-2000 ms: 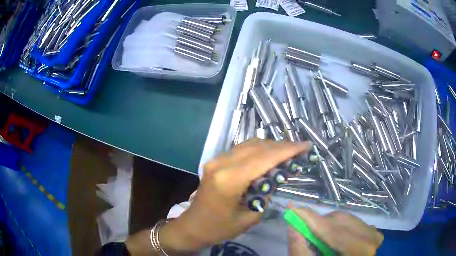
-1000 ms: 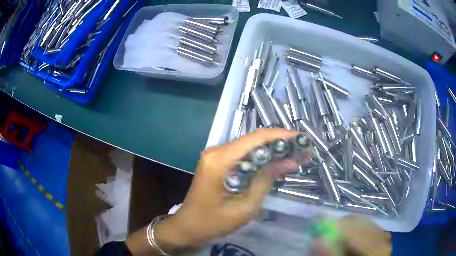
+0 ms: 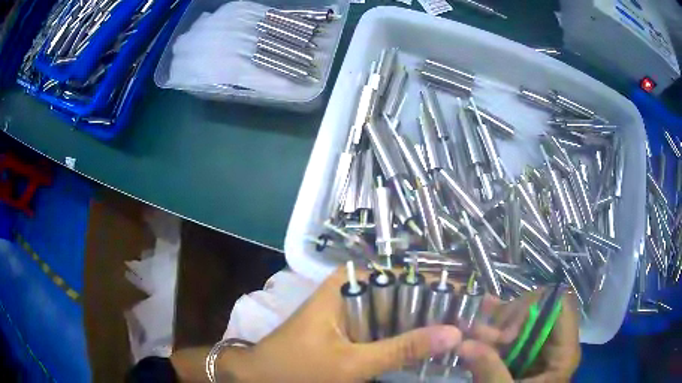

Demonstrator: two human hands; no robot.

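Note:
My left hand (image 3: 321,333) is at the bottom middle and holds several shiny damper cylinders (image 3: 410,303) side by side. Their dark ends with pale or brass-coloured thin stems point up and away from me. My right hand (image 3: 550,336) is beside it on the right and holds a green-handled tool (image 3: 535,335), with its dark part pointing up. Its fingertips are at the lower part of the rightmost cylinders. Both hands are at the near edge of the large white tub (image 3: 303,224), which holds many loose cylinders. The lower ends of the held cylinders are partly hidden by the fingers.
A clear plastic box (image 3: 247,93) with white lining and several cylinders stands at back left. Blue trays (image 3: 105,123) of metal parts are farther left. A white bench unit (image 3: 624,41) with a red switch is at back right. An open cardboard box (image 3: 112,299) is below the bench edge.
The cylinders in my left hand have turned from end-on to upright, and the hand has moved lower. My right hand with the green tool has come up against the right side of the held group.

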